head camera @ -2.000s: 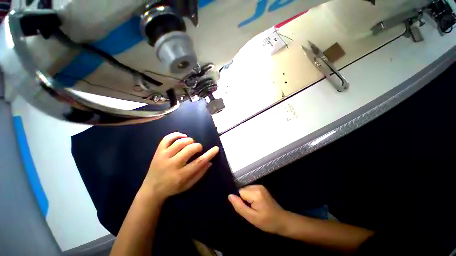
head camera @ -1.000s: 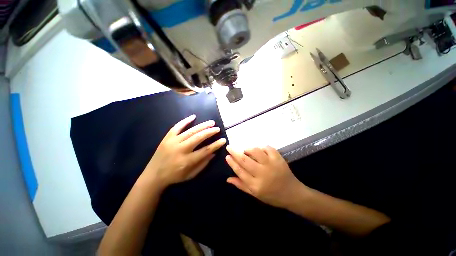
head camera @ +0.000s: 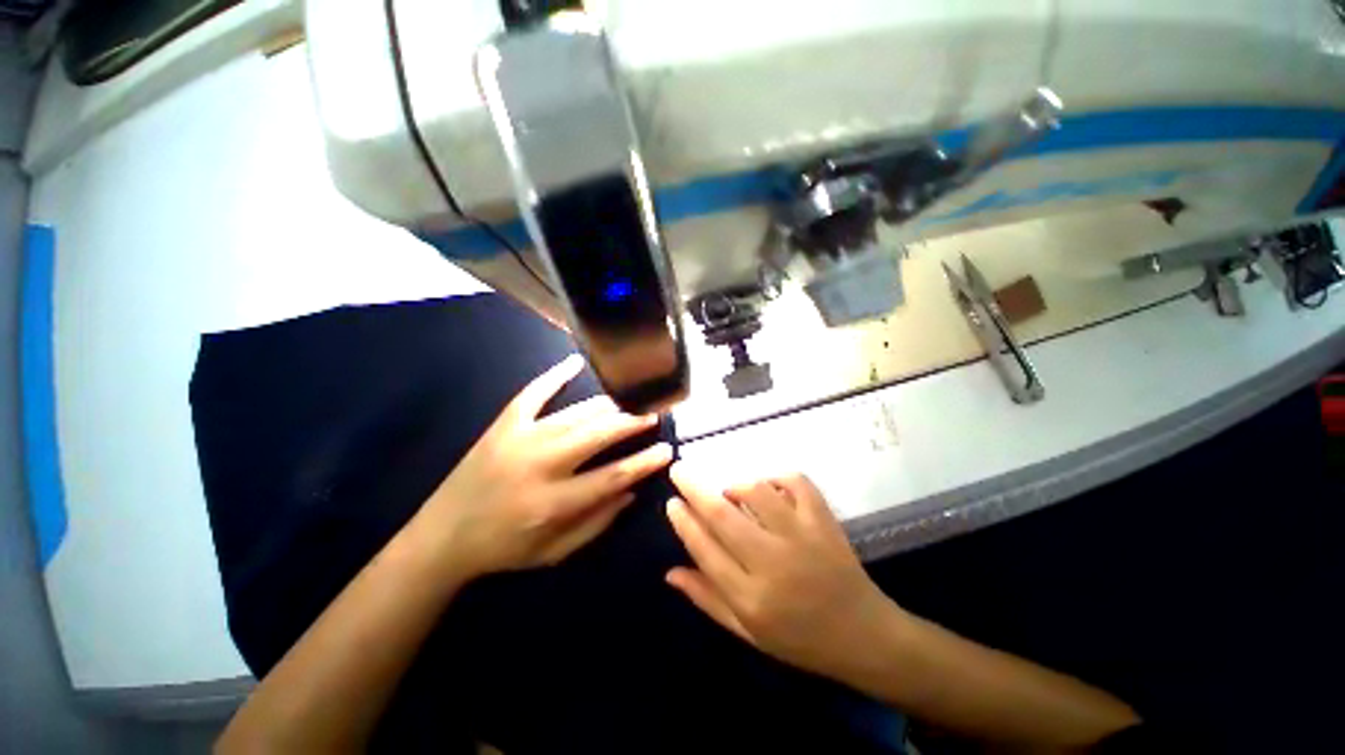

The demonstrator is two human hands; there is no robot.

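A dark fabric panel lies on the white table and hangs over its front edge. My left hand lies flat on the panel with fingers spread, its fingertips near the right fabric edge. My right hand is at that edge, fingertips on the fabric border beside my left fingertips; whether it pinches the cloth is unclear. The sewing machine head is above. Its shiny metal guard hides the needle area and the tip of a left finger. The presser foot is not clearly seen.
Thread snips lie on the machine bed beside a small brown square. A metal fitting is at the far right. Blue tape runs along the left table edge. A grey strip lines the front edge. A red item shows at the right rim.
My right hand has moved up from lower on the fabric edge to beside my left fingertips. The panel's left part lies flatter and further left. The view has shifted, so the guard now covers the needle area.
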